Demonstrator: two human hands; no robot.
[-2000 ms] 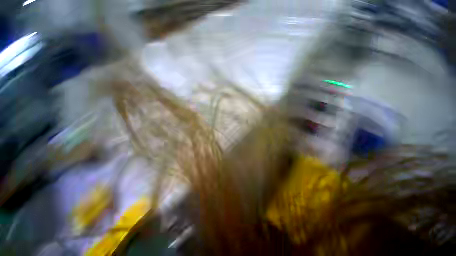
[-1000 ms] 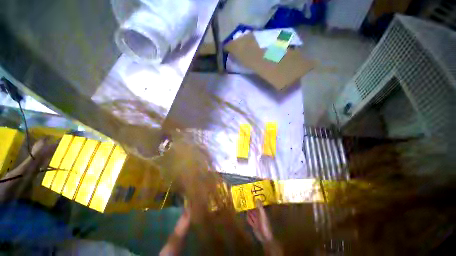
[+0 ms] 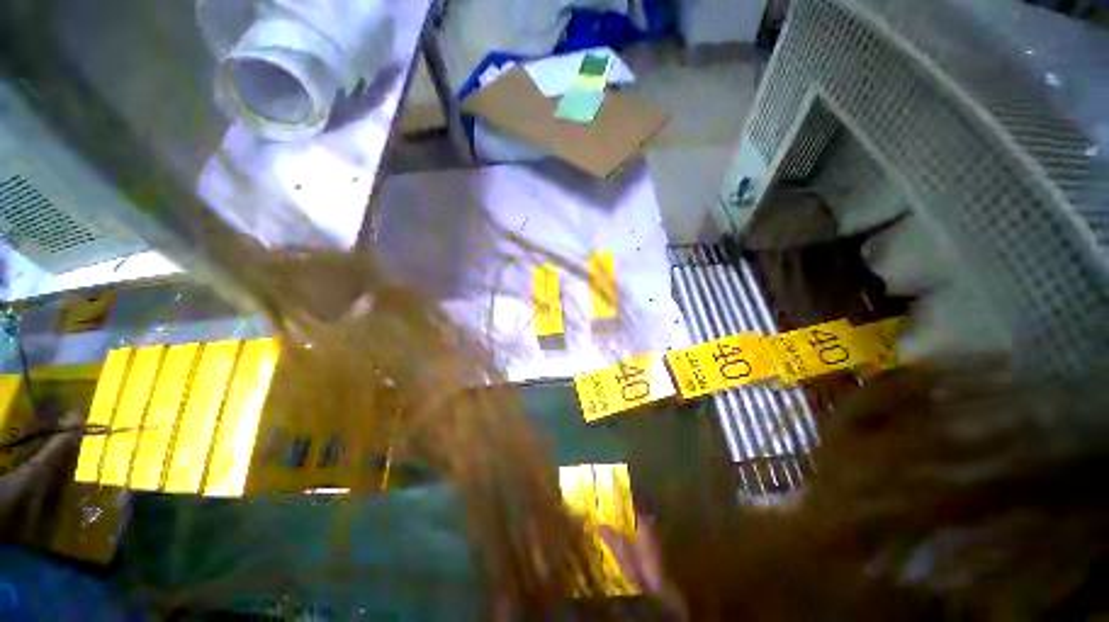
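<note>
A small group of yellow cartons [image 3: 598,516] stands narrow faces up, low in the middle over the green bench [image 3: 280,547]. My right hand [image 3: 648,561], partly hidden and blurred, presses against the group's right side. My left hand does not show; blurred brown strands cover the group's left side. A row of cartons [image 3: 727,365] marked "40" runs end to end from the bench across the roller conveyor [image 3: 744,316] towards the shrink tunnel [image 3: 973,158]. A stacked carton block [image 3: 176,416] stands at the left.
Two set-aside cartons [image 3: 549,304] lie apart on the white table [image 3: 450,219]. A film roll [image 3: 274,91] is on the side shelf. A cardboard sheet [image 3: 566,122] lies beyond. Another person's hand [image 3: 43,468] is at the far left. Brown strands block the centre and lower right.
The view has shifted. My hands were at the carton row; now my right hand is lower, at a separate carton group. My left hand has gone from sight. More "40" faces show.
</note>
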